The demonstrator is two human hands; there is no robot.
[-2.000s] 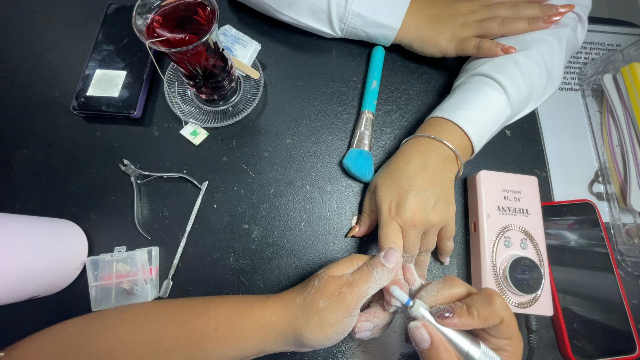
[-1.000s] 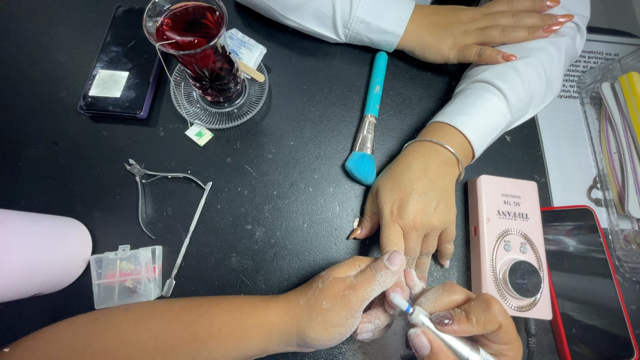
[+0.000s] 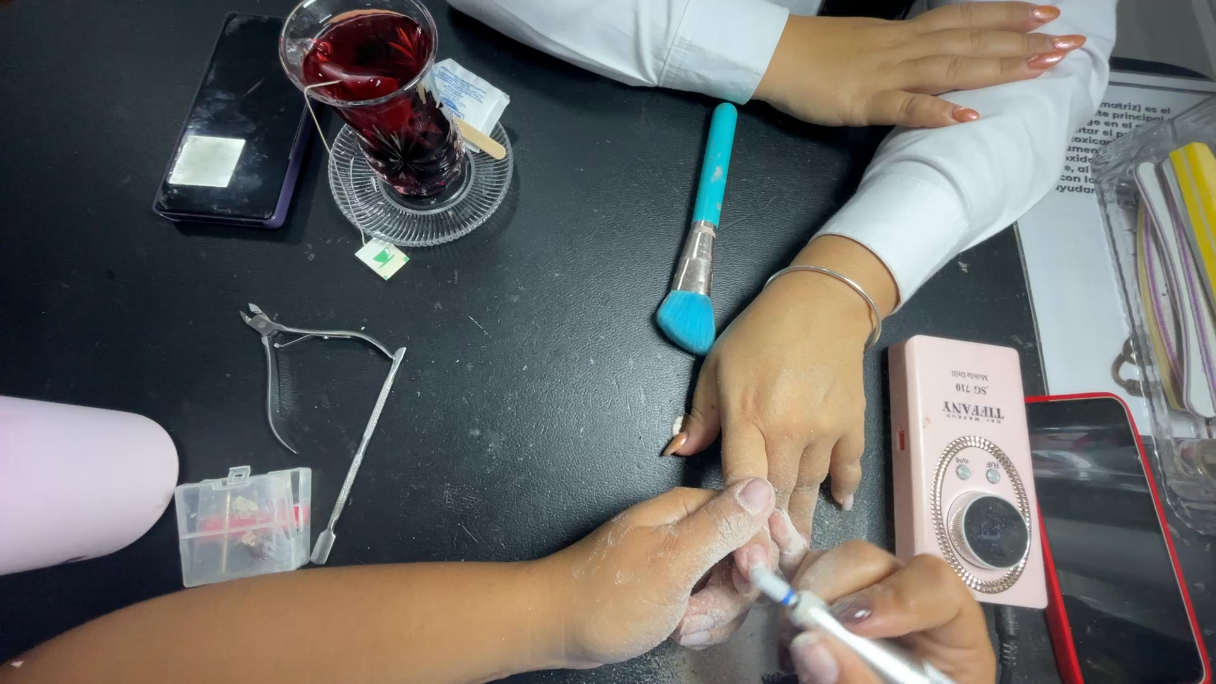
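My left hand (image 3: 665,570), dusted with white powder, grips a finger of another person's hand (image 3: 793,380), its thumb on top. In my right hand (image 3: 883,608) is a white nail drill handpiece (image 3: 850,636) with a blue-banded bit, whose tip is at the nail of that held finger. The other person's hand lies palm down, with a silver bangle (image 3: 836,280) at the wrist. Close to its right stands the pink nail drill control unit (image 3: 969,465). A blue-handled powder brush (image 3: 701,237) lies just above that hand.
At upper left are a dark phone (image 3: 237,123) and a glass of red drink (image 3: 380,104) on a glass saucer (image 3: 489,190). Cuticle nippers (image 3: 275,380), a metal cuticle pusher (image 3: 366,446) and a small plastic box (image 3: 242,527) lie left. A red-edged phone (image 3: 1111,532) and nail files (image 3: 1178,275) are at right.
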